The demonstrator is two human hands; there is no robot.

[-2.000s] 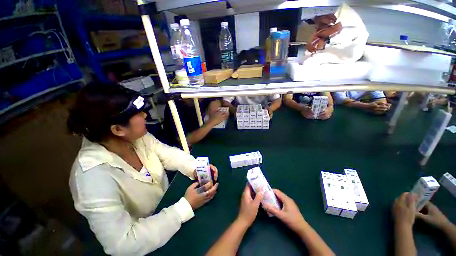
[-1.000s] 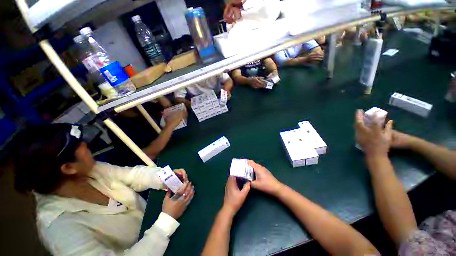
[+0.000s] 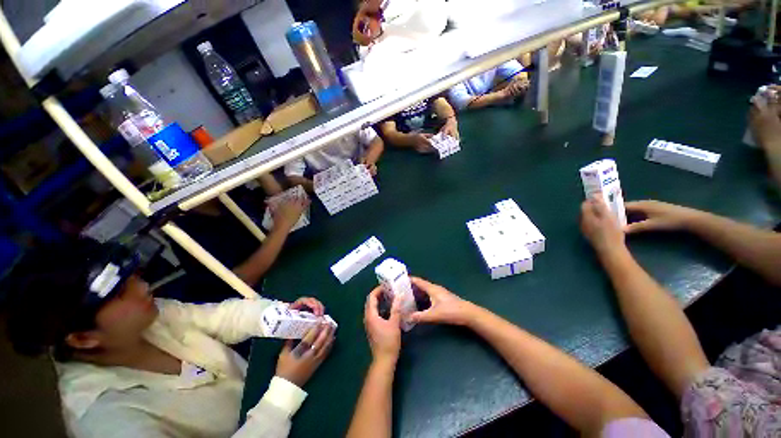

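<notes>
A small white carton [image 3: 396,292] with small dark print stands nearly upright between my hands, its narrow end facing up. My left hand [image 3: 382,324] holds its left side. My right hand [image 3: 438,303] holds its right side with the fingertips. The carton's lower part is partly hidden by my fingers. A single carton [image 3: 358,259] lies on the dark green bench [image 3: 411,218] just beyond my hands. A flat group of cartons [image 3: 503,242] lies side by side farther right.
A person in a cream shirt [image 3: 193,376] holds a carton at left. A right-hand neighbour's hands [image 3: 605,224] hold another carton [image 3: 603,184]. A loose carton [image 3: 682,157] lies beyond. The raised shelf rail [image 3: 402,101] crosses above the bench, with bottles on the shelf. Workers sit opposite.
The carton in my hands has turned from end-on to nearly upright, showing its long side. The left neighbour's carton has tipped flatter. The right neighbour's carton is now upright. The view has shifted slightly.
</notes>
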